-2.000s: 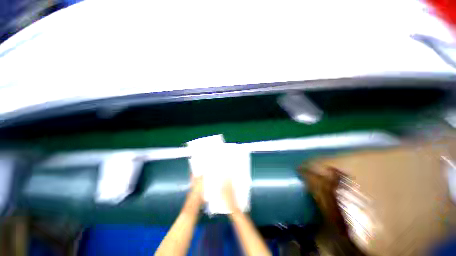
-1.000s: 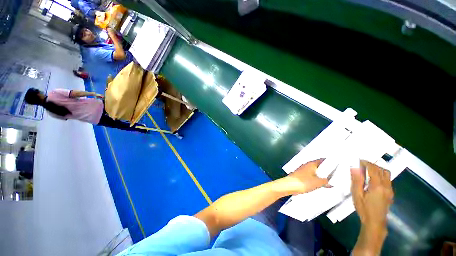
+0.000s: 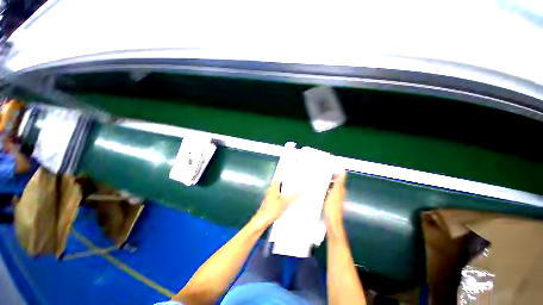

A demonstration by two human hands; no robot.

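A loose stack of flat white paperboard blanks (image 3: 302,199) lies across the green bench ledge in front of me, its edges uneven. My left hand (image 3: 275,204) is on the stack's left side, and my right hand (image 3: 335,199) is on its right side. The stack is held between them. Both hands are slightly blurred, and some fingertips are hidden at the blanks. A smaller white pile with small dark marks (image 3: 192,159) lies on the ledge to the left, apart from my hands.
A pale, blurred small tray (image 3: 324,109) sits on the recessed green belt (image 3: 238,113). A long white shelf (image 3: 268,30) spans above. A big brown carton with shiny tape (image 3: 512,250) stands at right. At far left are a wrapped stack (image 3: 56,137), brown cartons (image 3: 44,208) and a person's arm.
The view has swung back from the aisle to face the bench. My hands, earlier close together over the spread blanks, are now on opposite sides of a more compact stack.
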